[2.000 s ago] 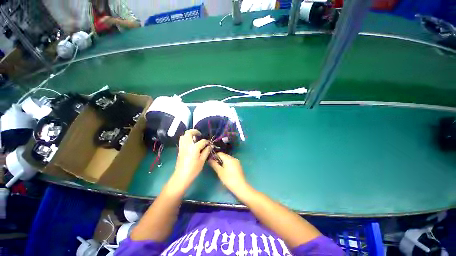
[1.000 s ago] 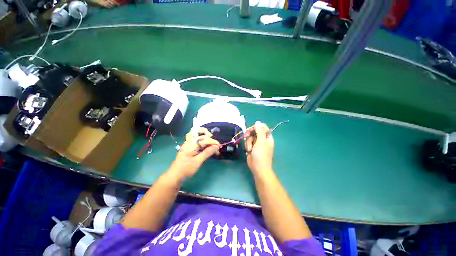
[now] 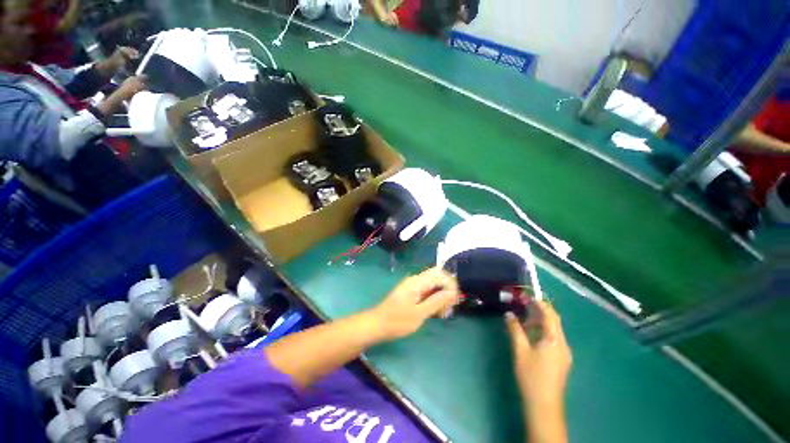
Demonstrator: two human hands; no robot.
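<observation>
A white-and-black camera housing (image 3: 487, 247) sits on the green bench in front of me, its black cavity facing me. My left hand (image 3: 422, 300) is at the housing's lower left edge, fingers bent together. My right hand (image 3: 539, 333) is at its lower right, fingertips near small red wiring at the opening. Blur hides whether either hand grips a wire. A second camera housing (image 3: 407, 208) stands to the left, with red leads hanging onto the bench.
An open cardboard box (image 3: 299, 225) holds black modules at the left. A blue crate (image 3: 52, 303) with several white camera units is below the bench edge. White cables (image 3: 520, 216) lie behind the housings. People work at the far left and right.
The view has turned left, showing more of the crate. My right hand has moved down from the raised wires to the housing's lower right; the slim tool is no longer visible.
</observation>
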